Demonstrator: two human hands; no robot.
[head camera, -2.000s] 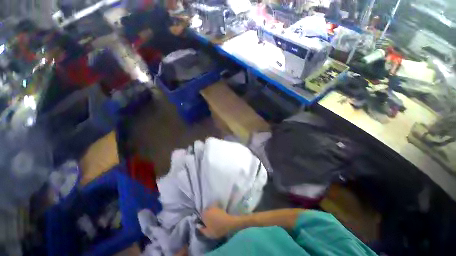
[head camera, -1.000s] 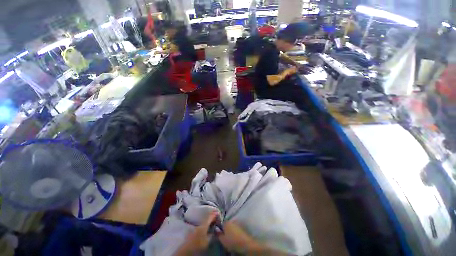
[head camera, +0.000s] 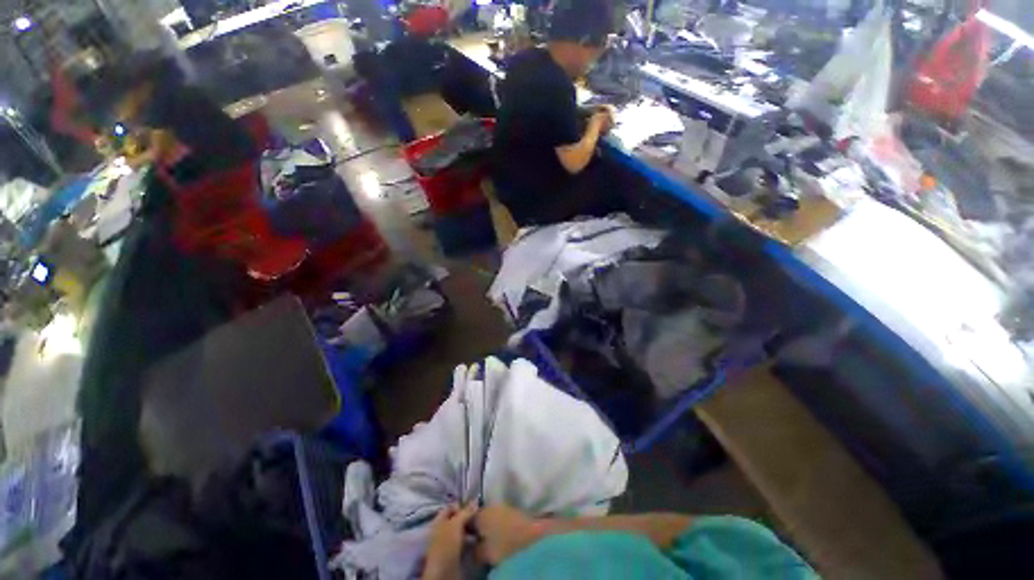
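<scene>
A gathered bundle of light grey and white cloth pieces (head camera: 544, 436) is held low in front of me, its folds fanning upward and to the right. My left hand (head camera: 446, 542) is closed on the bundle at its gathered lower middle. My right hand (head camera: 499, 532) is closed on it right beside the left, with its forearm coming in from the right under a green sleeve. The fingertips of both hands meet at the gathered cloth and are partly hidden by each other and by folds.
A blue crate (head camera: 669, 417) of grey and white cloth stands ahead right, beside a wooden bench (head camera: 811, 470). A blue-edged table (head camera: 794, 263) runs along the right. A person in black (head camera: 533, 136) sits ahead; another sits at left by red crates. Dark cloth (head camera: 193, 510) lies lower left.
The view has turned and moved forward along the aisle. The fan has left view; the crate of cloth and seated person are nearer. Both hands keep hold of the bundle.
</scene>
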